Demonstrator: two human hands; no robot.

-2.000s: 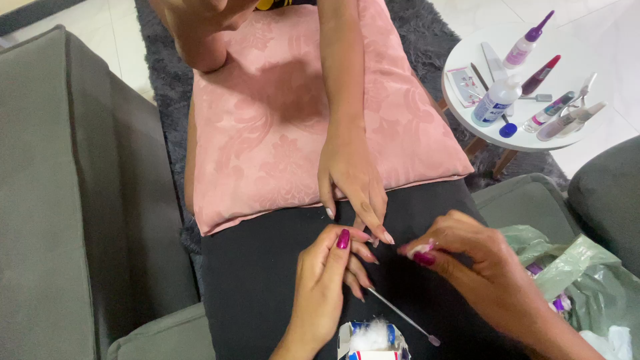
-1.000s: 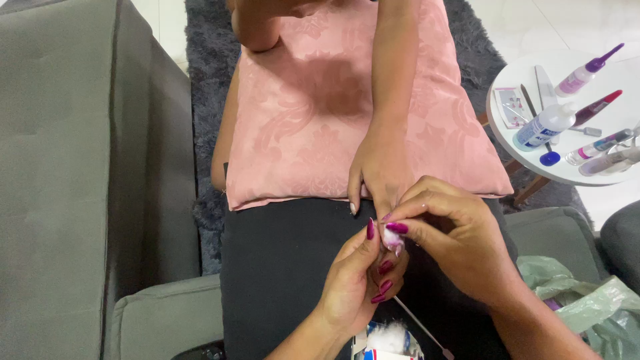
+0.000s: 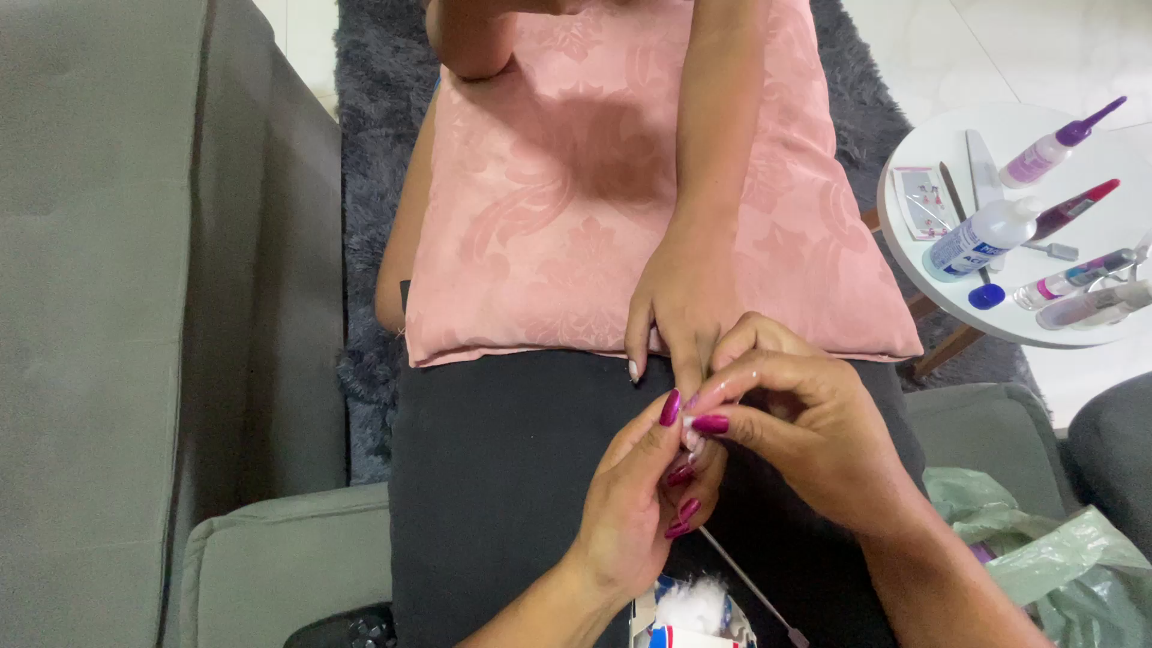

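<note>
My left hand [image 3: 643, 486] is closed around a fingertip of another person's hand [image 3: 688, 292], which reaches over a pink patterned cushion [image 3: 576, 180]. Pinched between my right thumb and fingers is a small wad of cotton [image 3: 691, 436], pressed at that fingertip; my right hand [image 3: 801, 409] partly hides the other fingers. Below my hands, a thin metal tool [image 3: 751, 576] lies slantwise on the black surface [image 3: 504, 486]. An open box [image 3: 643, 621] with white cotton [image 3: 697, 605] stands at the bottom edge of the view.
At right, a round white table [image 3: 909, 261] carries a nail file [image 3: 983, 171], a clear bottle with blue label [image 3: 981, 238], a purple-capped bottle [image 3: 1048, 153] and a blue cap [image 3: 986, 296]. A green plastic bag [image 3: 1044, 558] lies lower right. Grey upholstered furniture [image 3: 90, 315] borders the left.
My right hand, apart from the other person's fingers two seconds ago, has come in with the cotton against the fingertip beside my left hand. The view has shifted.
</note>
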